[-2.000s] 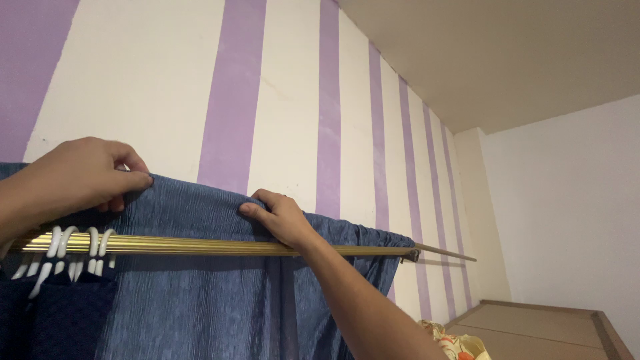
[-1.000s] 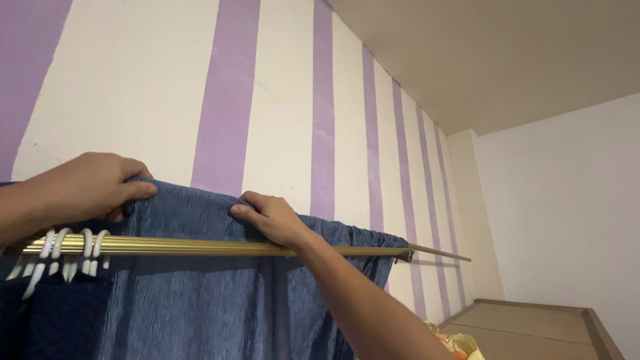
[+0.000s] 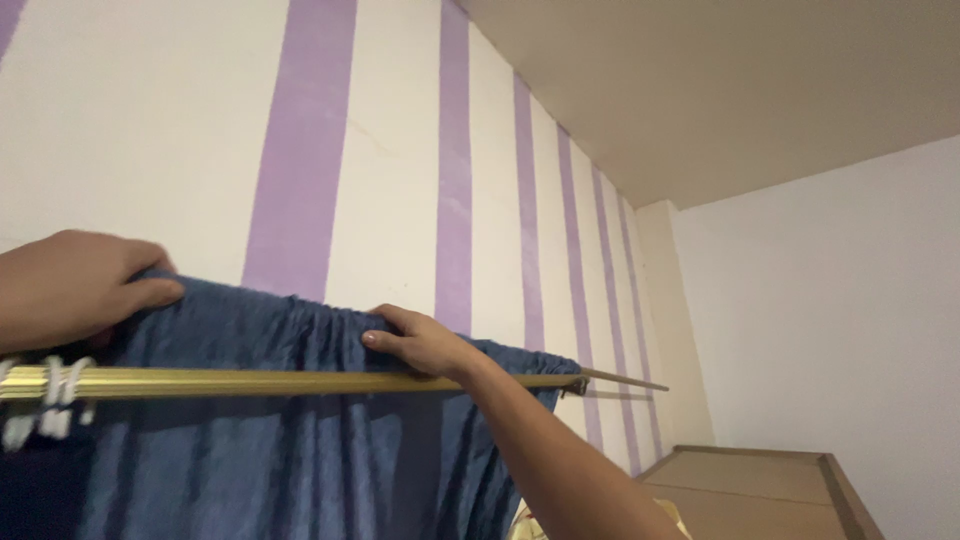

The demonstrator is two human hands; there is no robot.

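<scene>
A blue curtain (image 3: 225, 465) hangs from a rear rod (image 3: 626, 378), whose bare end sticks out past the cloth on the right. My left hand (image 3: 90, 289) grips the curtain's top edge at the left, thumb in front. Farther right, my right hand (image 3: 420, 341) holds the same top edge, its thumb on the near side and its other fingers mostly hidden behind. In front of the curtain runs a gold-coloured ribbed rod (image 3: 262, 382), passing just below both hands. White plastic curtain rings (image 3: 60, 394) hang on it at the left, blurred.
Behind the curtain is a wall with purple and cream stripes (image 3: 304, 150). A dark bracket (image 3: 576, 386) sits at the gold rod's right end. At the lower right stands a brown cabinet (image 3: 757, 480), with yellowish patterned fabric (image 3: 527, 527) beside my right forearm.
The curtain's top edge between my hands, smooth before, is now gathered into small folds. Both hands stay on the cloth.
</scene>
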